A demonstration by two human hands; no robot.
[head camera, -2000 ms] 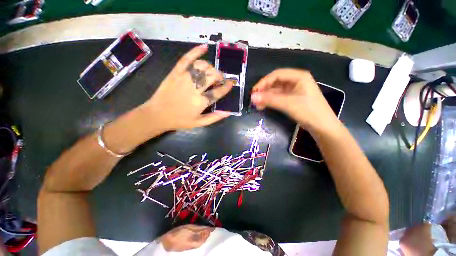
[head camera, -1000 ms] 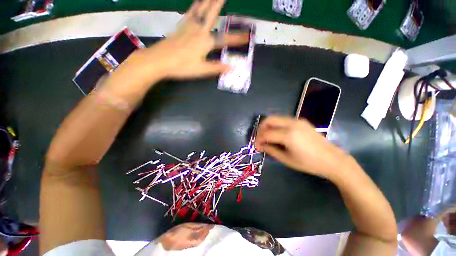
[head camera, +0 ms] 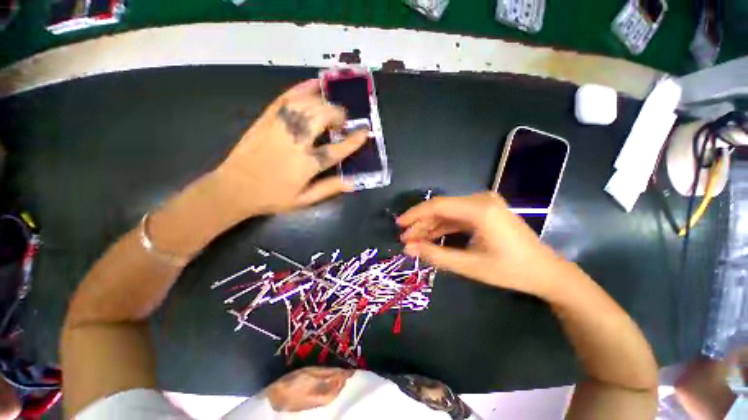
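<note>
A partly assembled feature phone handset (head camera: 358, 123), with a dark screen and red around its top, lies on the dark mat near the rail. My left hand (head camera: 287, 152) holds it from its left side, fingers over its middle. My right hand (head camera: 472, 238) is over the right end of the pile, thumb and fingertips close together; whether a strip is between them cannot be told. The loose pile of thin white and red trim strips (head camera: 336, 299) lies near my body.
A smartphone (head camera: 533, 172) lies beyond my right hand. A white earbud case (head camera: 596, 104), white paper strips (head camera: 644, 152) and cables (head camera: 712, 176) are at right. The cream rail (head camera: 205, 45) borders the green belt with handsets (head camera: 638, 25). Another person's arm shows at lower right.
The handset that lay at upper left is gone from there. My left hand has drawn back from the rail and is on a handset. My right hand stays near the pile.
</note>
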